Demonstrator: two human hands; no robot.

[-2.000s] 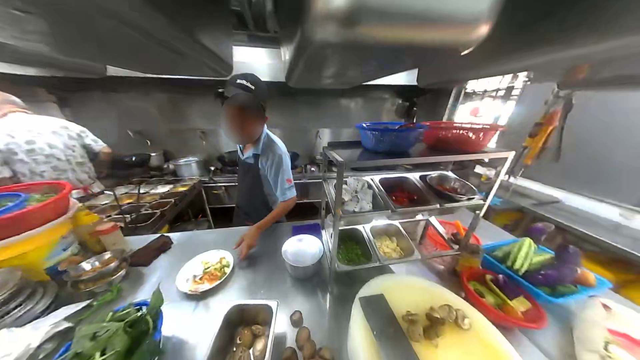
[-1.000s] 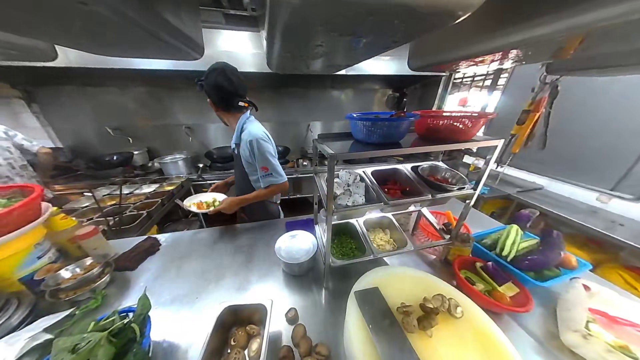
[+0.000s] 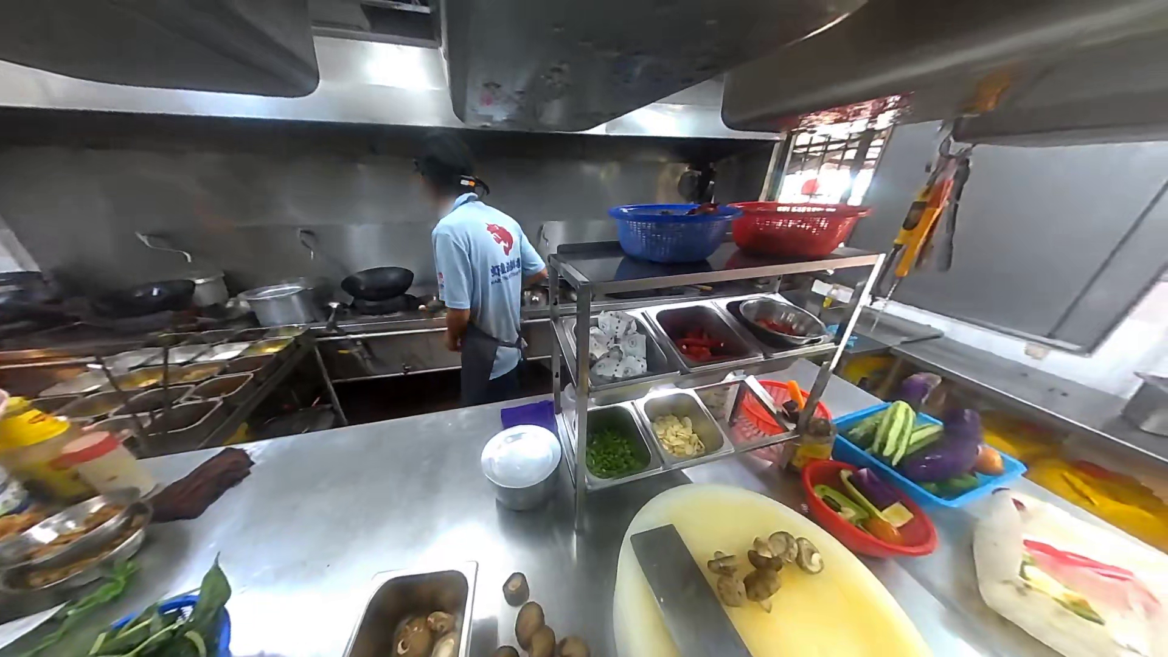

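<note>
Neither of my hands shows in the head view. A cleaver [image 3: 686, 593] lies flat on a round yellowish cutting board [image 3: 844, 598], left of several cut mushrooms [image 3: 762, 573]. More whole mushrooms [image 3: 531, 623] rest on the steel counter between the board and a metal pan [image 3: 465, 584], which also holds mushrooms. A white lidded container [image 3: 521, 456] stands farther back, near a purple cloth [image 3: 529, 416]. Green leaves [image 3: 196, 611] fill a blue basket [image 3: 222, 630] at the lower left.
A steel rack [image 3: 581, 438] carries food pans, a blue basket [image 3: 673, 237] and a red basket [image 3: 796, 228]. Vegetables fill a blue tray [image 3: 981, 488] and a red bowl [image 3: 912, 545] at right. A co-worker [image 3: 488, 274] stands across the counter, facing the stoves. Sauce bottles [image 3: 105, 465] are at left.
The co-worker has turned away toward the stoves; the plate of food, on the counter two seconds ago and then in the co-worker's hands, is out of sight. The view has swung somewhat.
</note>
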